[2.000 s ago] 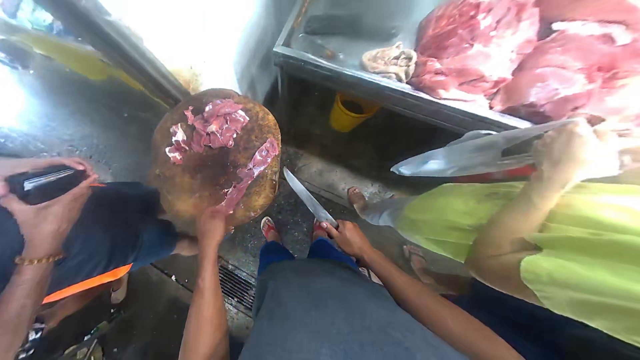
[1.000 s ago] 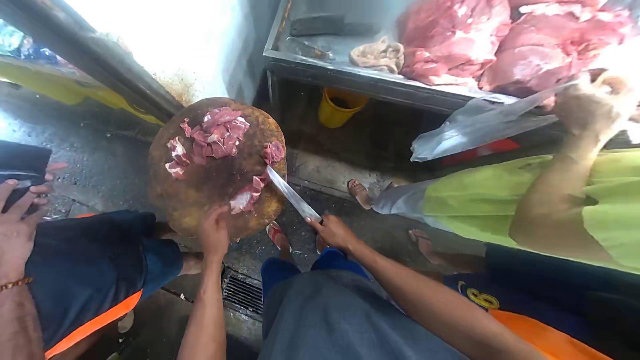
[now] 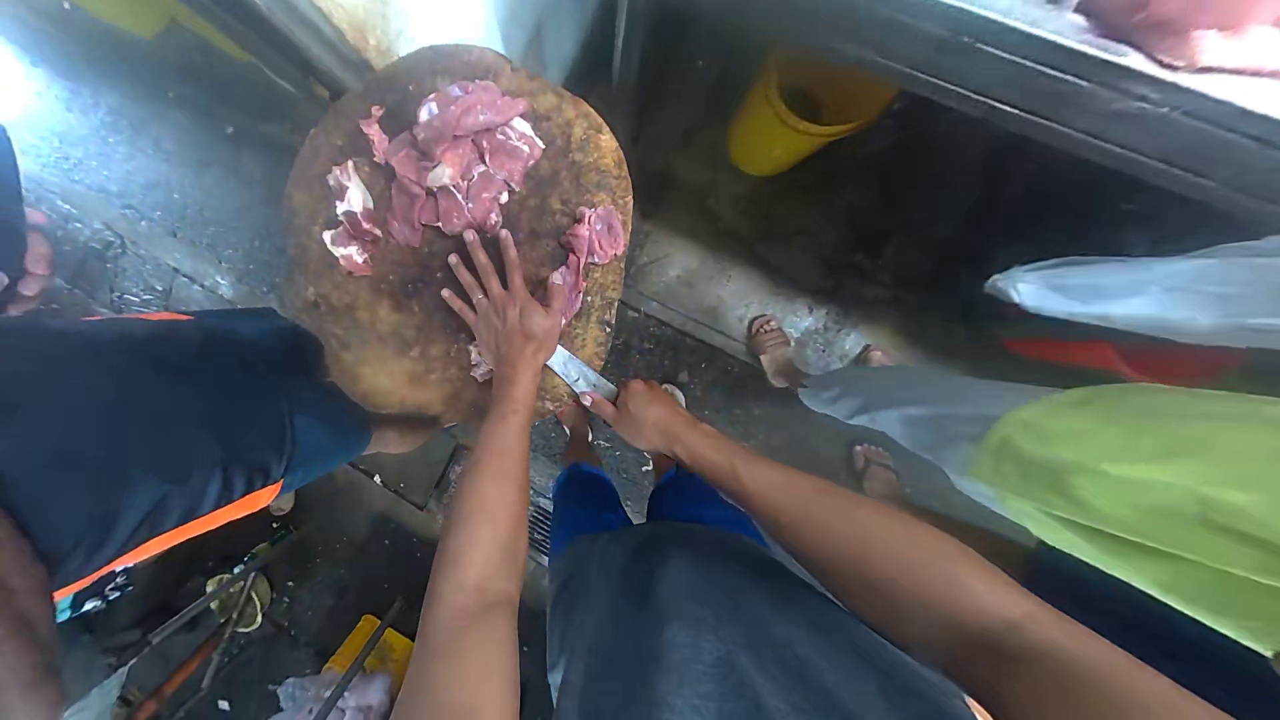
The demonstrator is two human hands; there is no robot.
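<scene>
A round wooden chopping block (image 3: 390,330) stands ahead of me, a pile of raw meat pieces (image 3: 465,150) on its far half. At the left of the pile lies a fatty scrap of meat (image 3: 352,220). My left hand (image 3: 512,325) is over the near part of the block, palm down with fingers spread. Along the right edge, beside my left thumb, is a strip of raw meat (image 3: 590,245). My right hand (image 3: 645,412) grips a knife (image 3: 580,372) by its handle; the blade points toward my left hand, which hides its front part. A small meat piece (image 3: 481,362) shows left of my left wrist.
A person in dark shorts (image 3: 170,390) stands close on the left. Another in a yellow-green garment (image 3: 1130,470) is at the right, beside a clear plastic bag (image 3: 1140,290). A yellow bucket (image 3: 790,120) sits under a metal table (image 3: 1060,90) holding raw meat.
My left hand has let go of the meat strip and spread its fingers over the block. The knife has moved from beside the block to over its near right edge. The view has shifted.
</scene>
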